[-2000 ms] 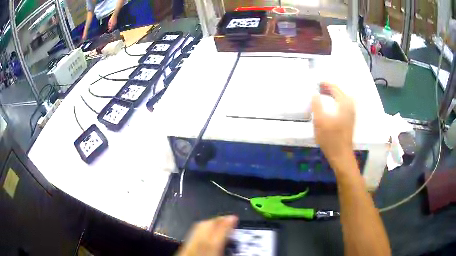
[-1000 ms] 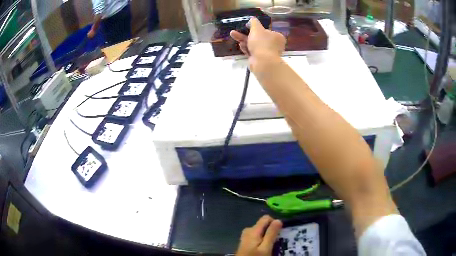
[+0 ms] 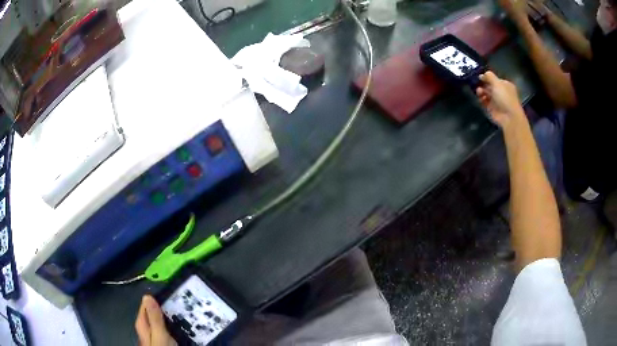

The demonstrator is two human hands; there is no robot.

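Note:
My right hand (image 3: 499,99), arm stretched out to the right, grips the near edge of a black square housing (image 3: 454,59) with a white, dark-chipped face. That housing is over the red-brown board (image 3: 433,71); I cannot tell whether it touches. My left hand (image 3: 154,324), partly cut off by the bottom edge, holds the left edge of a second, larger-looking housing (image 3: 200,312), face up. The green air blow gun (image 3: 181,259) lies on the dark mat just above that housing, its nozzle pointing left.
The white machine (image 3: 159,74) with blue button panel (image 3: 162,182) stands left. A dark red-brown fixture (image 3: 71,64) and flat white cover (image 3: 88,135) are on top. A white cloth (image 3: 274,71), round disc (image 3: 302,62) and air hose (image 3: 338,145) lie right. Another person (image 3: 587,101) is at far right.
The view has turned right. My right hand has left the housing area on the machine-top fixture and now holds a housing by the red-brown board. My left hand stays at its housing.

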